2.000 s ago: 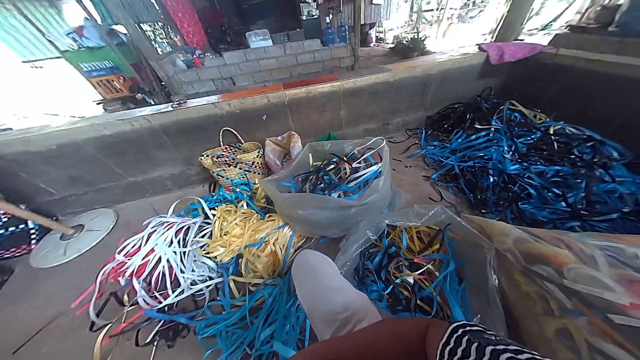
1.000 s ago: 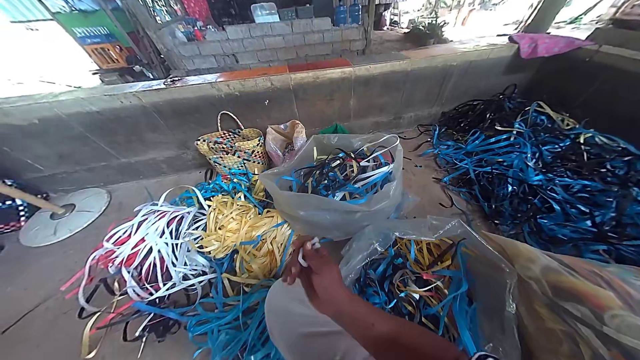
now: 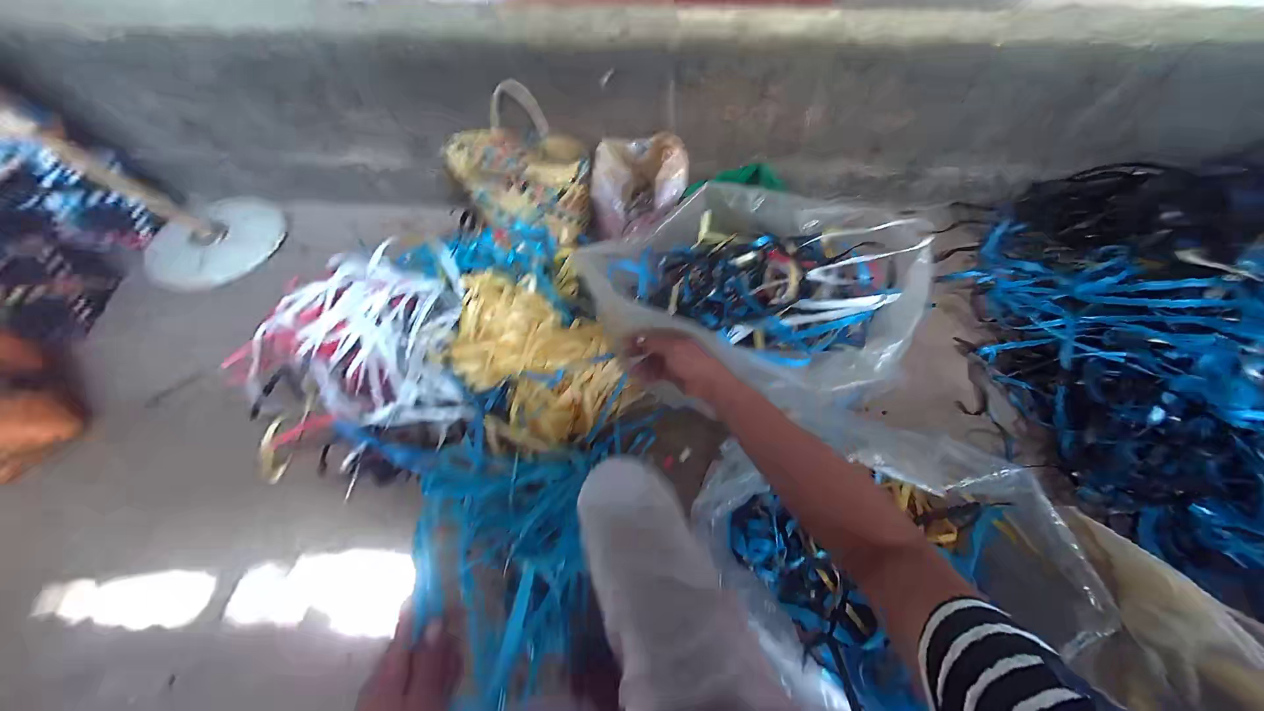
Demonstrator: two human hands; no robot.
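Note:
My right hand [image 3: 660, 357], at the end of an arm in a striped sleeve, reaches to the near left rim of a clear plastic bag [image 3: 899, 341] of mixed strips. Its fingers are blurred, beside a pile of yellow strips [image 3: 533, 360]. White strips [image 3: 385, 341] lie left of the yellow ones, with red strips under them. Blue strips [image 3: 504, 533] spread below, beside my grey-covered leg [image 3: 642, 553]. A second plastic bag [image 3: 1057, 533] of blue, black and yellow strips sits under my forearm. A blurred skin-toned shape shows at the bottom edge; whether it is my left hand cannot be told.
A woven basket [image 3: 523, 178] with a handle and a small sack [image 3: 640, 178] stand against the concrete wall [image 3: 839, 109]. A large heap of blue and black strips [image 3: 1136, 365] lies at right. At left are a round base with a pole [image 3: 217, 247] and a blurred orange thing [image 3: 35, 410].
My right hand has moved forward from above my leg to the rim of the plastic bag. The small white thing seen at its fingers one second ago cannot be made out. The view has tilted down.

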